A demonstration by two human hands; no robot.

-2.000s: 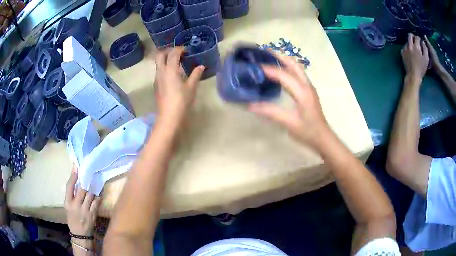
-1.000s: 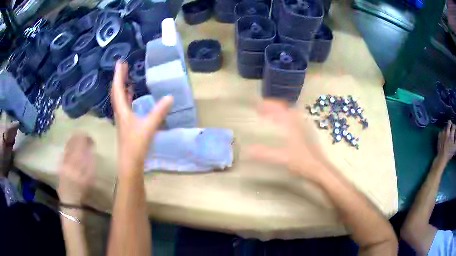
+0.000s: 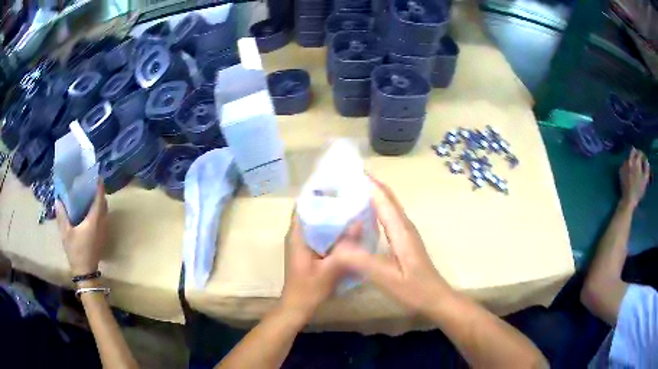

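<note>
A white bagged item (image 3: 333,205) is held upright above the front middle of the table. My left hand (image 3: 310,270) grips its lower left side. My right hand (image 3: 397,249) is at its lower right side, with blurred fingers across the front. What is inside the bag is hidden. A white retail box (image 3: 252,137) with open flaps stands to the left. A long pale protective sleeve (image 3: 209,216) lies beside the box and reaches towards the table's front edge.
Dark housings (image 3: 167,101) are heaped at left, and stacked housings (image 3: 399,108) stand at the back. Small brackets (image 3: 476,155) lie in a pile at right. A co-worker's hand (image 3: 85,230) holds another box (image 3: 74,173) at left. Another co-worker's hand (image 3: 635,176) rests on the green surface (image 3: 613,216).
My hands have come together around a white bagged item. The blurred housing seen earlier in my right hand is gone from it. The co-worker at left now holds a box.
</note>
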